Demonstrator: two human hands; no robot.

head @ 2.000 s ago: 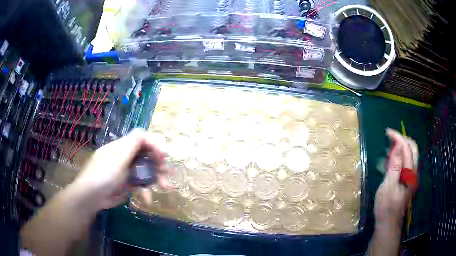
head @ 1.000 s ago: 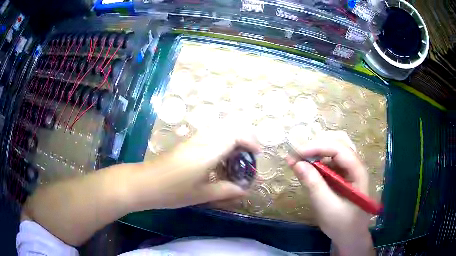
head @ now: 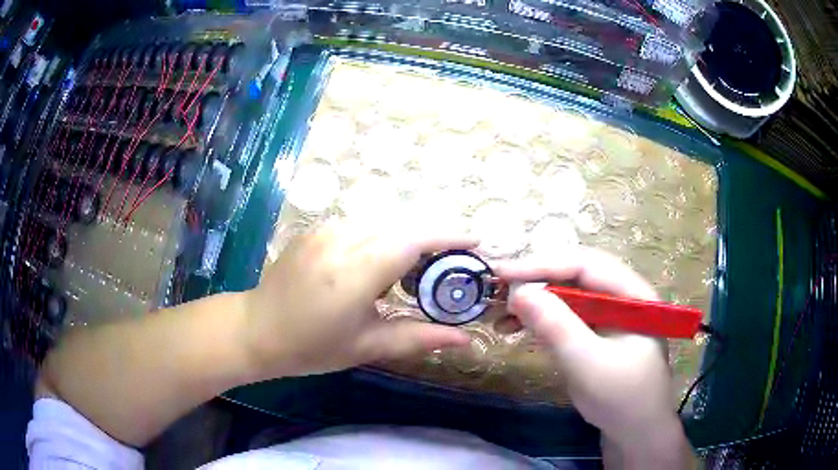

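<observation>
A small round speaker (head: 456,288) with a black rim, pale ring and round metal centre faces up over the clear blister tray (head: 625,188). My left hand (head: 335,298) holds it between thumb and fingers at its left side. My right hand (head: 597,340) grips a red test probe (head: 629,312), tip end pointing left at the speaker's right edge. The tip is partly hidden by my fingers, so contact is hard to tell. A dark cable leaves the probe's rear end.
At left, a supply tray (head: 124,248) holds rows of dark speakers with red wires. Stacked clear trays (head: 551,46) with white labels lie behind. A white-rimmed round object (head: 742,64) stands upper right, beside brown stacked sheets (head: 809,119). A green mat (head: 744,266) shows around the main tray.
Over two seconds both hands have come together over the tray. Since one second ago the speaker has turned its ringed side up, and the probe has swung level, its front end now at the speaker.
</observation>
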